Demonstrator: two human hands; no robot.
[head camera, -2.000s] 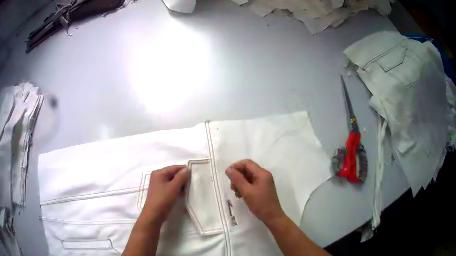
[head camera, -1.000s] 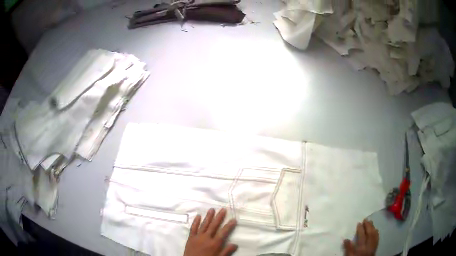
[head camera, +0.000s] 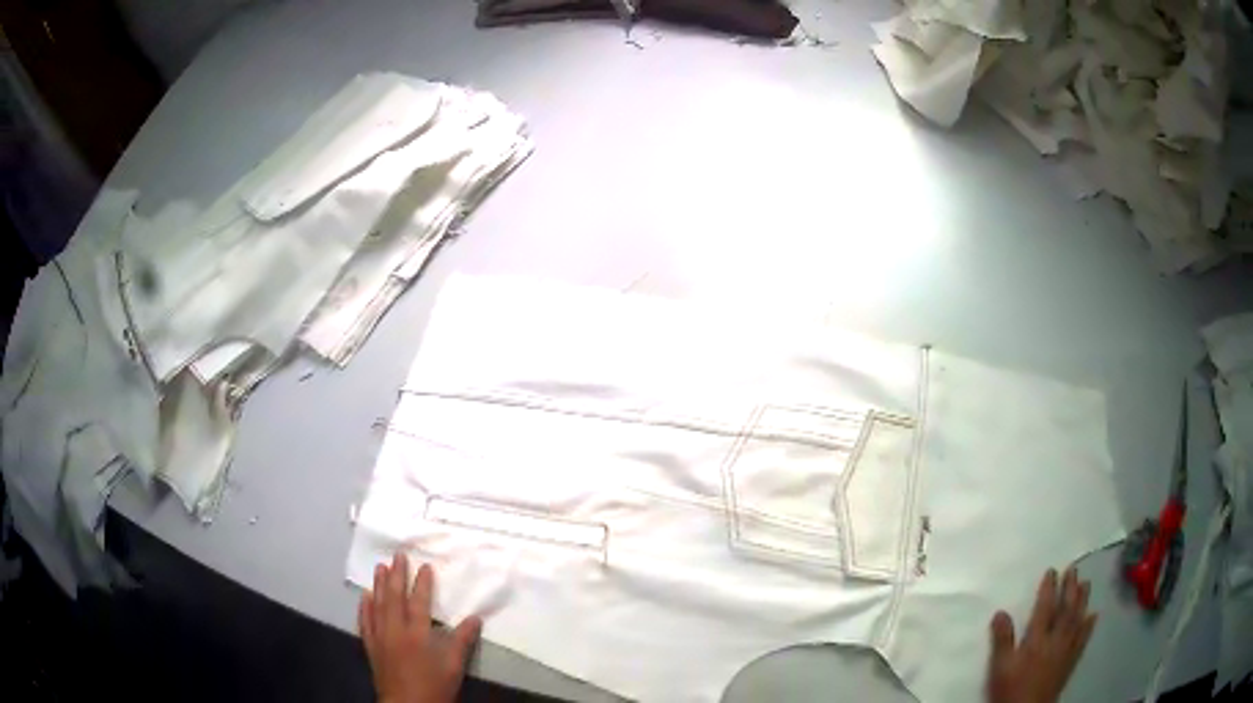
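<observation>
A white garment panel (head camera: 660, 481) lies flat in front of me, with dark double stitch lines, a pointed pocket (head camera: 797, 481), a narrow stitched rectangle (head camera: 515, 529) and a curved cut-out at its near edge. My left hand (head camera: 412, 639) rests palm down with fingers apart on the panel's near left corner. My right hand (head camera: 1042, 643) rests with fingers apart at the panel's near right part. Neither hand holds anything. Red-handled shears (head camera: 1158, 549) lie just right of the panel, blades pointing away.
A stack of white pieces (head camera: 330, 220) lies at the left and hangs over the near edge. A crumpled cream cloth heap (head camera: 1099, 96) is at the far right. A dark bundle (head camera: 660, 11) is at the far edge. White pieces (head camera: 1233, 412) lie at the right rim.
The view has turned left, so things sit further right. My hands have left the pocket and seam area and moved apart; my left hand has slid to the panel's left corner.
</observation>
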